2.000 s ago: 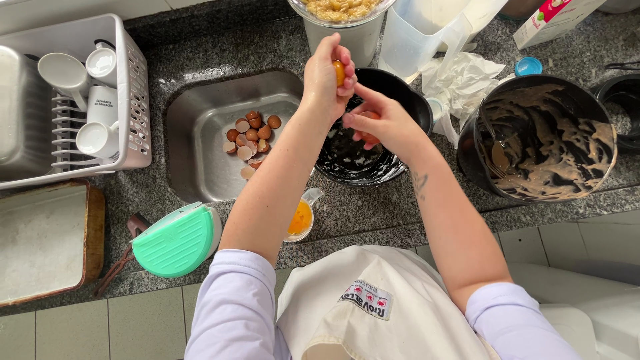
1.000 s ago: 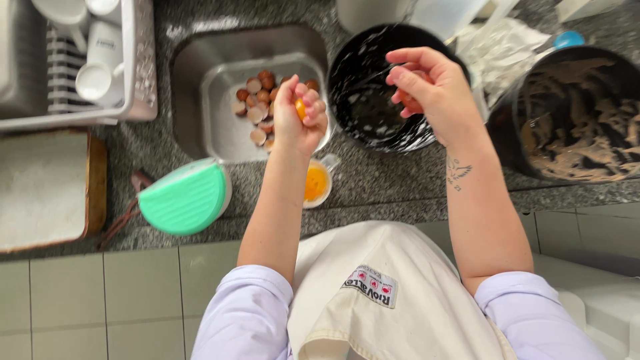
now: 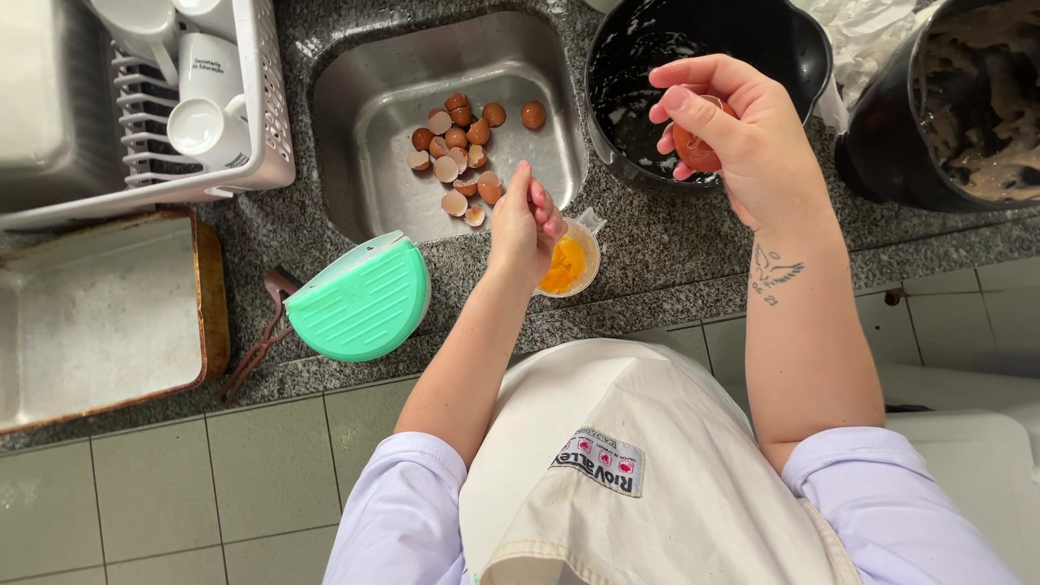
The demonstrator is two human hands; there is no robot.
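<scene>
My right hand holds a brown eggshell above the near right rim of a black bowl, which has white residue inside. My left hand hovers at the left edge of a clear plastic measuring cup of yellow egg yolks; its palm side is turned away, so whether anything is in it does not show. Several cracked brown eggshells lie in the steel sink, beyond my left hand.
A white dish rack with white mugs stands at the upper left, above a worn rectangular baking pan. A green-and-clear plastic container sits near the counter's edge. On the right are a second black container with brown residue and crumpled white paper.
My hands were close together over the black bowl and have moved apart. My left hand, which showed a yolk in its fingers, has come to the measuring cup. The view has shifted.
</scene>
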